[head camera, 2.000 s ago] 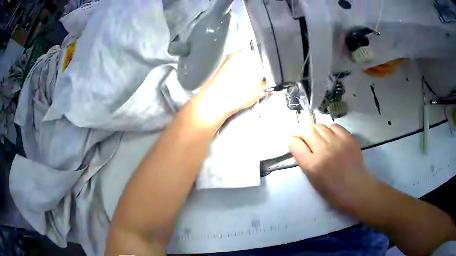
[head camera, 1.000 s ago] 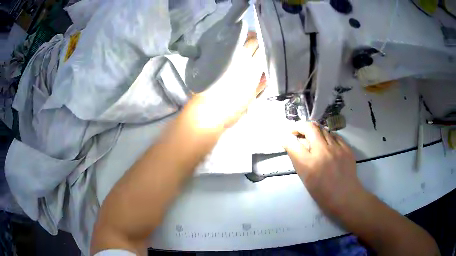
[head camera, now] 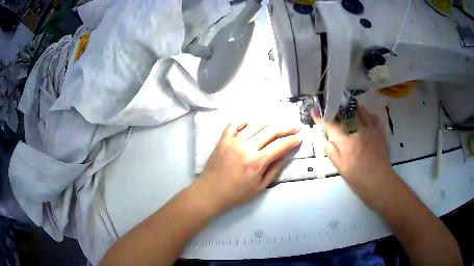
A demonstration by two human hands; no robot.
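A pale grey-white garment (head camera: 119, 78) lies heaped on the left of the table. Part of the pale cloth (head camera: 205, 136) reaches the needle area, where glare washes it out. My left hand (head camera: 249, 158) lies palm down on this cloth, left of the presser foot (head camera: 307, 111), fingers spread and pointing to it. My right hand (head camera: 361, 148) is just right of the presser foot, its fingers partly behind the tension knob (head camera: 349, 123). Whether its fingertips hold the cloth edge cannot be told.
The white sewing machine head (head camera: 304, 47) stands over the cloth. A grey lamp shade (head camera: 226, 57) hangs to its left. An orange-yellow round thing (head camera: 400, 89) is under the machine arm. A thin white stick (head camera: 439, 153) and a dark tool (head camera: 460, 128) lie at the right.
My left hand has come back from behind the needle area to the cloth in front of it. My right hand has shifted slightly right and up. The cloth lies flatter left of the needle.
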